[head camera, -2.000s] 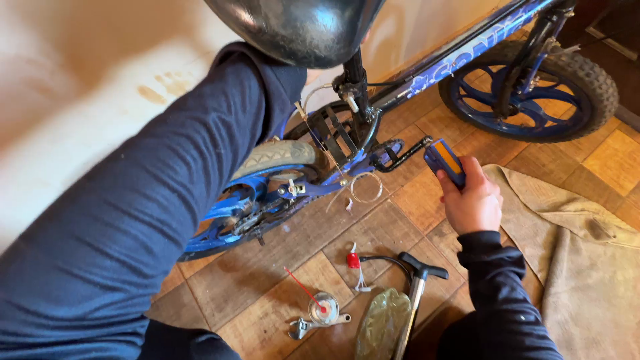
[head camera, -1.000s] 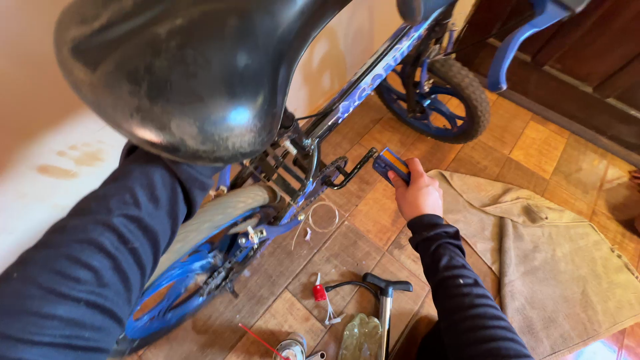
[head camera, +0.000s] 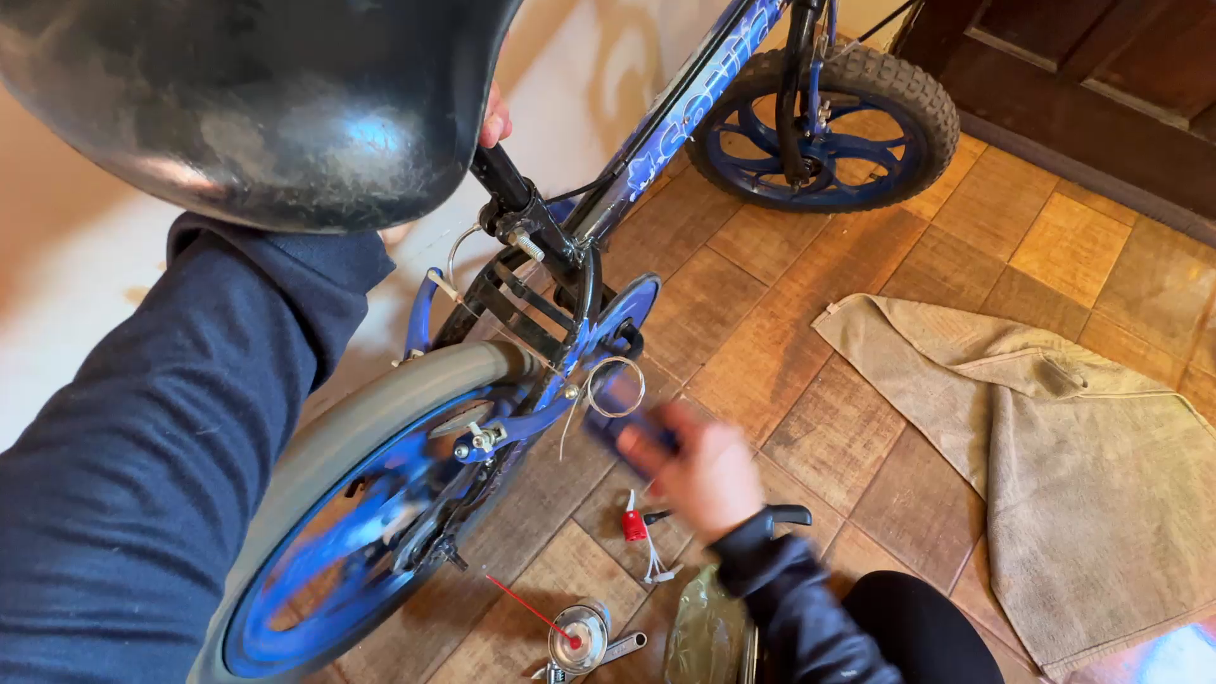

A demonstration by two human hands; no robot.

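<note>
A bicycle with a blue and black frame stands on the tiles. My left hand grips under the black bicycle saddle, by the seat post; most of it is hidden behind the saddle. Blurred by motion, my right hand is closed around a blue bicycle pedal, beside the blue chainring. A coiled brake cable overlaps the pedal in view. The rear wheel has blurred blue spokes. A blue rear brake arm lies beside its tire.
On the floor are a beige cloth, a spray can with a red straw, a wrench, a red cap-like piece, a pump handle and a clear plastic bag. The front wheel stands near a wooden door.
My right hand has moved around with the pedal, from in front of the chainring to low beside it. The rear wheel's spokes now look blurred. The view has shifted closer to the rear wheel.
</note>
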